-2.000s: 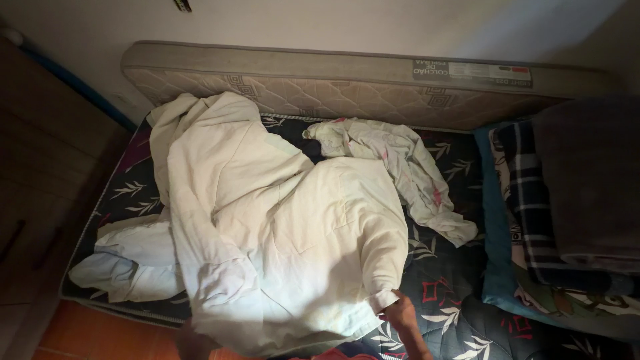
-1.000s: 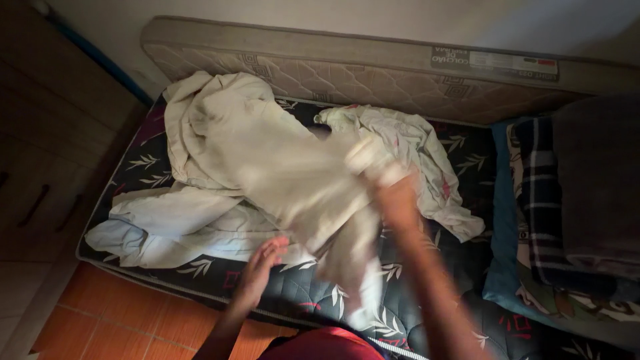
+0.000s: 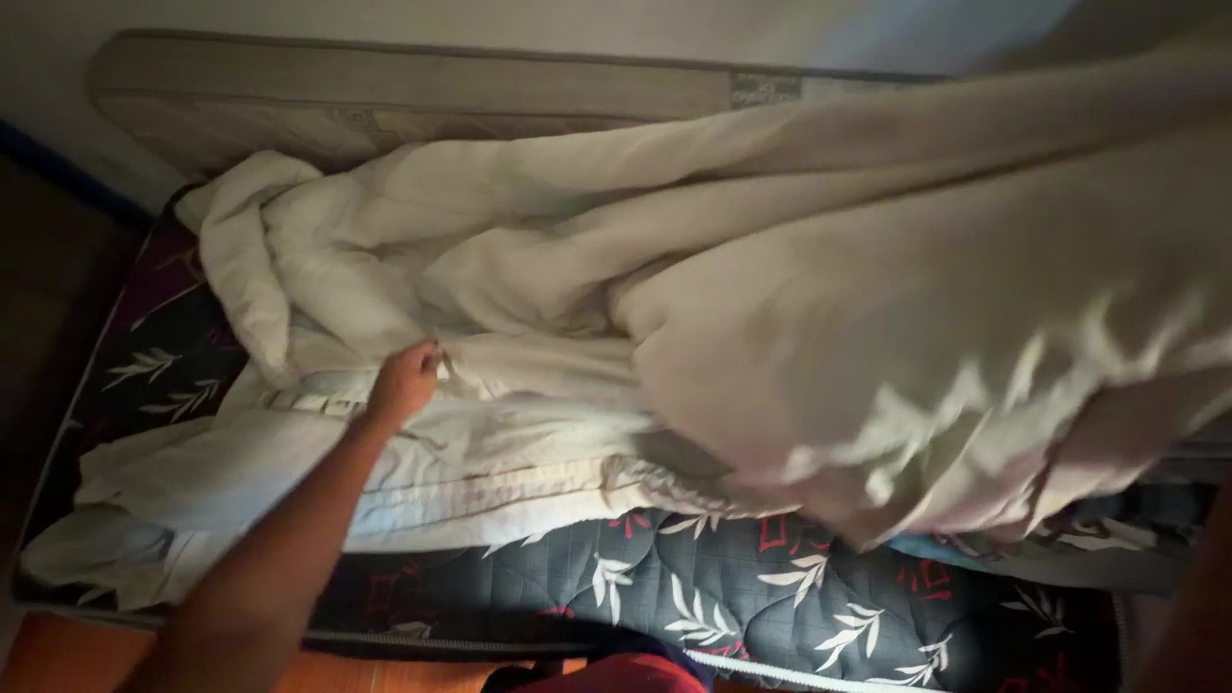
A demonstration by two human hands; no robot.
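A large cream cloth sheet (image 3: 818, 279) stretches from the left part of the bed up and out past the right edge of the view. My left hand (image 3: 409, 380) pinches a fold of this cloth near the middle left. Under and in front of it lies a white cloth with a gathered edge (image 3: 500, 491), bunched along the dark mattress (image 3: 674, 587) with its leaf pattern. My right hand is out of view; only part of a blurred right arm shows at the lower right edge.
A beige mattress (image 3: 404, 82) stands on its side against the wall behind the bed. Orange floor tiles (image 3: 385, 674) show along the near edge. Part of a blue and patterned bedding piece (image 3: 953, 549) peeks out from below the raised cloth at right.
The cream sheet, heaped on the bed earlier, is now pulled out toward the right and raised. My left hand, apart from the large sheet's fold a second ago, now grips it farther left.
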